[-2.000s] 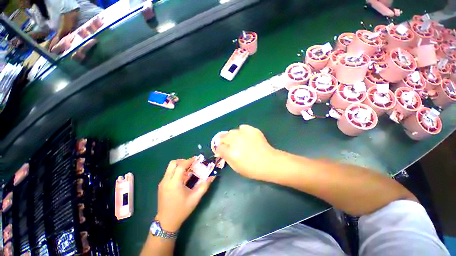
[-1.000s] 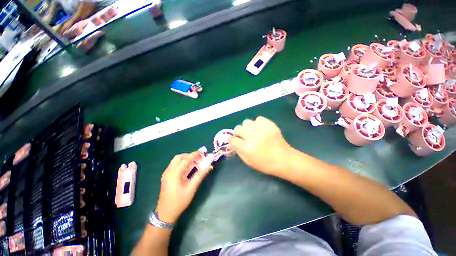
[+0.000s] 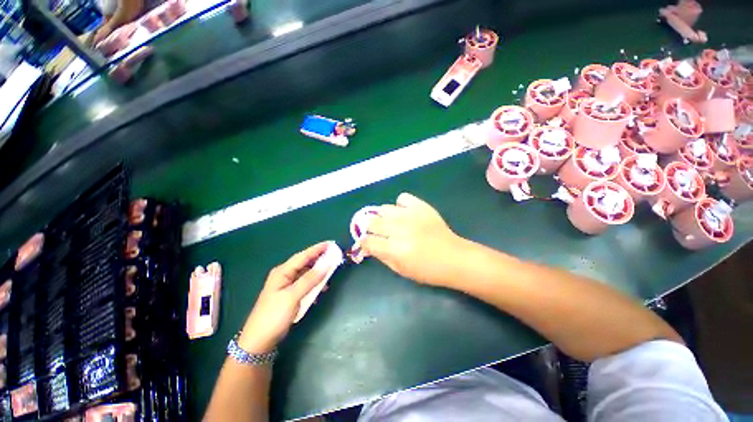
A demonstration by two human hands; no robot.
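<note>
My left hand (image 3: 285, 293) holds a pink handle shell (image 3: 320, 278), turned on its edge, above the green belt. My right hand (image 3: 410, 241) grips a pink fan head (image 3: 362, 222), partly hidden by its fingers. The two parts are close together, with small dark and reddish wires (image 3: 353, 254) between them. Whether the wires are joined to the handle cannot be told. Another handle shell (image 3: 204, 301) with a dark window lies on the belt left of my left hand.
Many fan heads (image 3: 601, 206) are piled at right. A blue-faced part (image 3: 324, 128) and a joined head and handle (image 3: 456, 79) lie beyond the white stripe (image 3: 330, 181). Black ribbed trays (image 3: 74, 305) with pink shells stand at left. A person's arm shows at upper left.
My left hand has turned the handle shell so that its dark window no longer shows. The joined unit and the blue-faced part have shifted right in view.
</note>
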